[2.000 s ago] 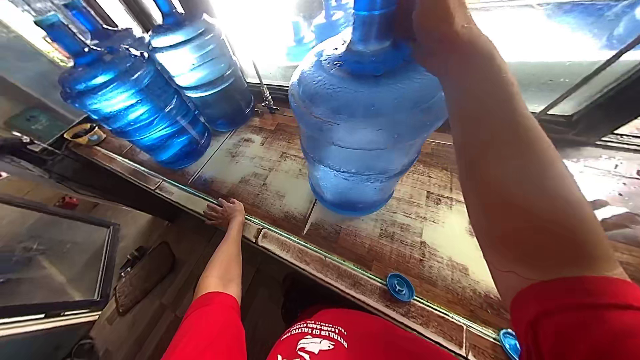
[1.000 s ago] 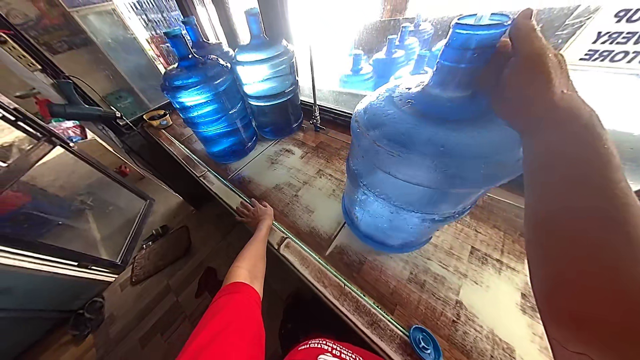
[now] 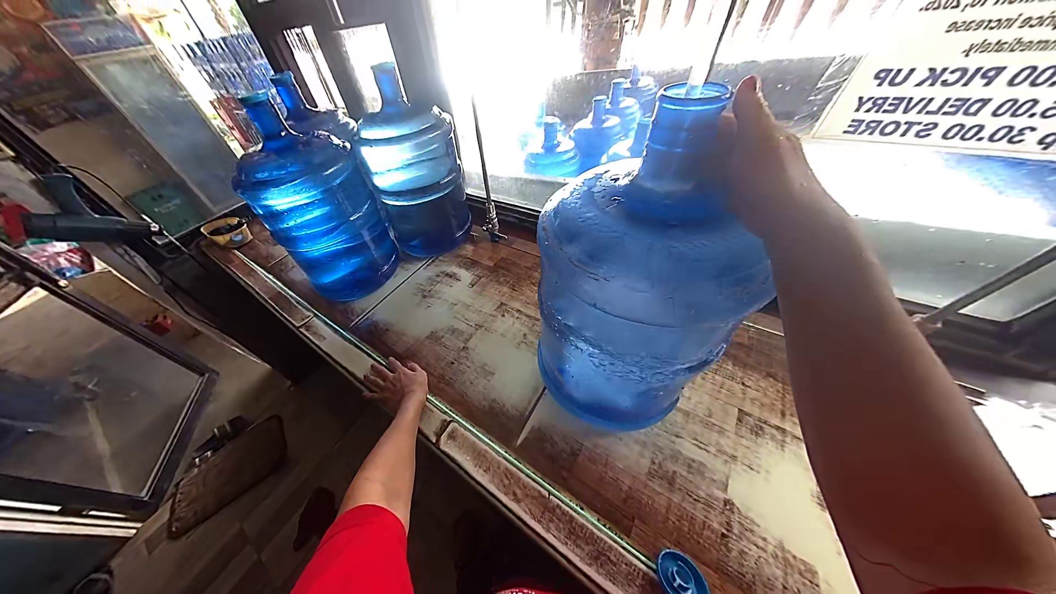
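A large blue plastic water jug (image 3: 635,289) stands on the wood-patterned tiled counter (image 3: 462,330), its uncapped mouth at the top with a clear stream or tube at it. My right hand (image 3: 767,157) is against the right side of the jug's neck, thumb up; the far fingers are hidden behind the neck. My left hand (image 3: 398,384) rests on the counter's front edge with its fingers apart, holding nothing. A blue cap (image 3: 681,572) lies near the front edge at the bottom.
Several blue jugs, one nearest (image 3: 318,206), stand at the counter's far left beside a small yellow container (image 3: 227,233). A thin metal rod with a valve (image 3: 491,223) stands by the window. More jugs (image 3: 596,132) show beyond the glass. A framed glass panel (image 3: 99,404) is at lower left.
The view has shifted, with more of the window and sign now in sight. My right hand stays at the jug's neck, and my left hand stays on the counter edge.
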